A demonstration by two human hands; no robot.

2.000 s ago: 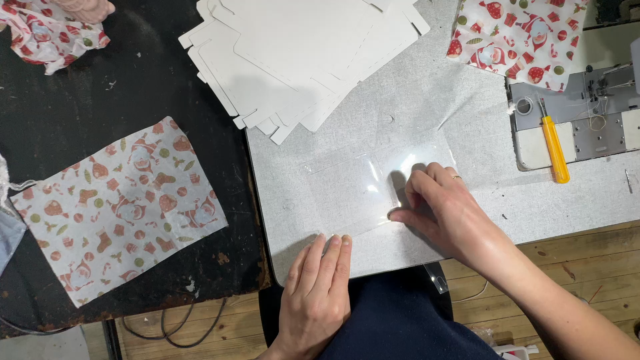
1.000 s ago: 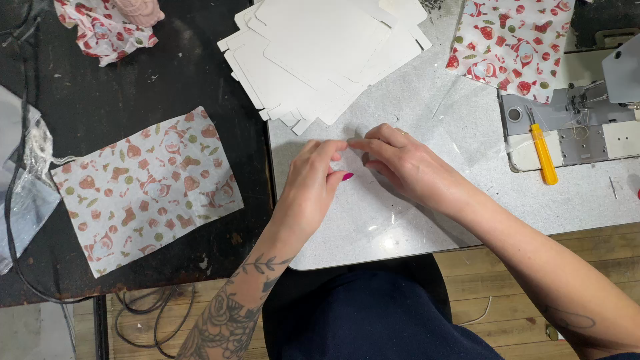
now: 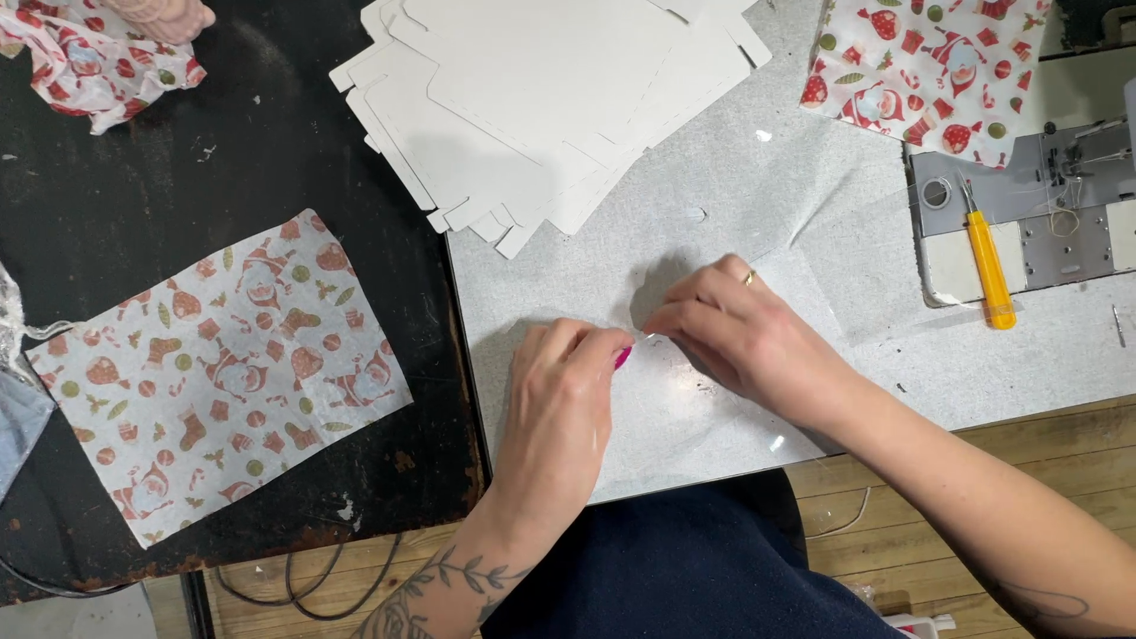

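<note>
Over the grey tabletop [image 3: 550, 284], my left hand [image 3: 564, 390] and my right hand [image 3: 745, 337] face each other with their fingertips nearly meeting. Thumb and fingers of each hand are pinched on a small clear piece, seemingly thin plastic film [image 3: 650, 336]; its outline is hard to see. Further clear film [image 3: 865, 275] lies on the table to the right of my right hand, reaching the sewing machine bed. Above my hands lies a stack of white die-cut card blanks [image 3: 550, 115].
A yellow-handled seam ripper [image 3: 990, 266] rests on the sewing machine bed [image 3: 1065, 231]. Santa-print tissue sheets lie on the black table [image 3: 293, 151] at left [image 3: 231, 373] and at top right [image 3: 932, 71]. Crumpled printed tissue [image 3: 106, 71] sits at top left.
Two seconds ago my hands were flat or pressing on clear film near the table's front edge, apart from each other. They have since come together, pinching.
</note>
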